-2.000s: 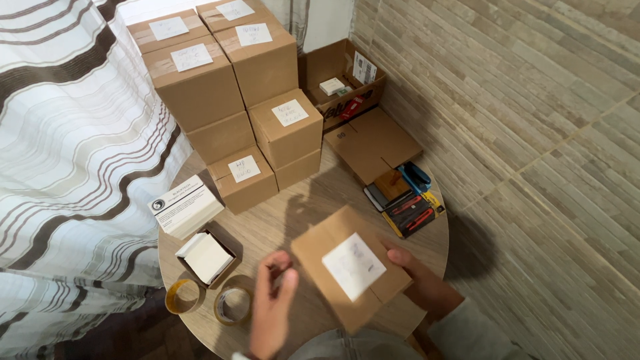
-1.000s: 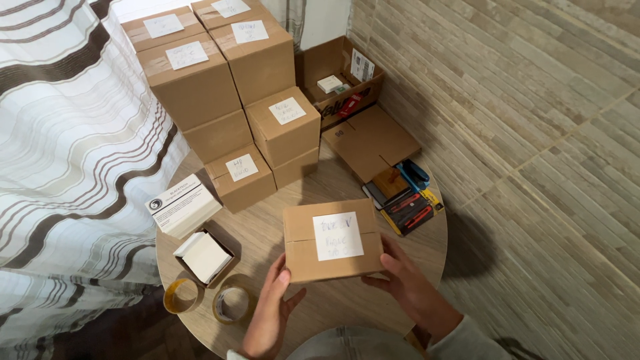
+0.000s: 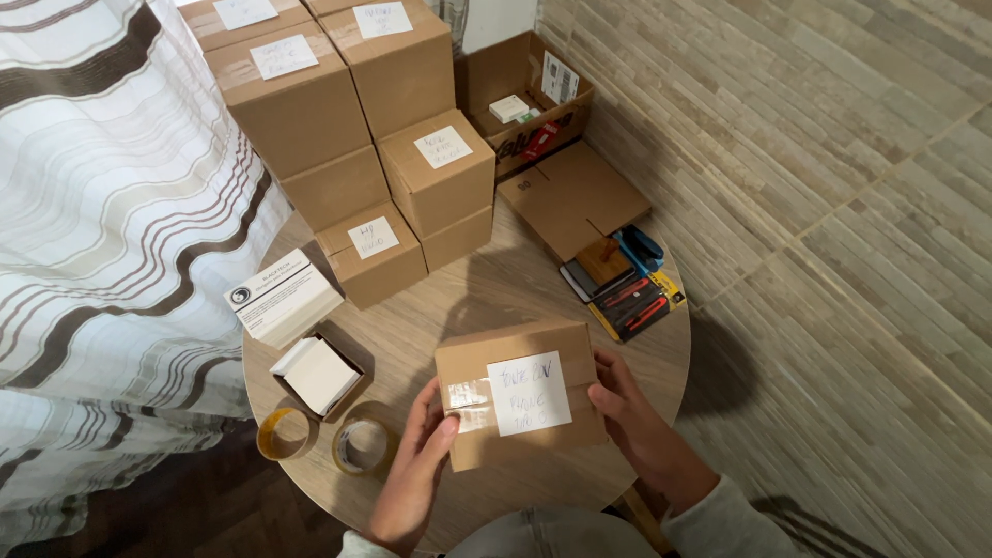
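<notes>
Between both hands I hold a small closed cardboard box [image 3: 469, 356], tilted toward me, over the near part of the round wood-topped table [image 3: 418, 318]. A white handwritten paper label [image 3: 530, 394] is on its face, with clear tape beside it on the left. My left hand [image 3: 415, 465] grips the box's left side, thumb on the near face. At the right side, my right hand [image 3: 647, 426] grips it with the thumb at the edge. Left of my left hand lie two rolls of packing tape [image 3: 363, 446], [image 3: 285, 434], the outer one more orange.
Labelled cardboard boxes [image 3: 298, 124] stand stacked at the back left. An open carton [image 3: 515, 159] and a flattened box [image 3: 577, 198] lie back right, near a wooden stamp [image 3: 603, 263], packaged cutters [image 3: 639, 306] and the tiled wall [image 3: 814, 232]. At left are printed cards [image 3: 283, 298] and a small box of white paper slips [image 3: 319, 376].
My left hand was off the box two seconds ago and now grips it. The box has been turned, and taped film shows at its left beside the label.
</notes>
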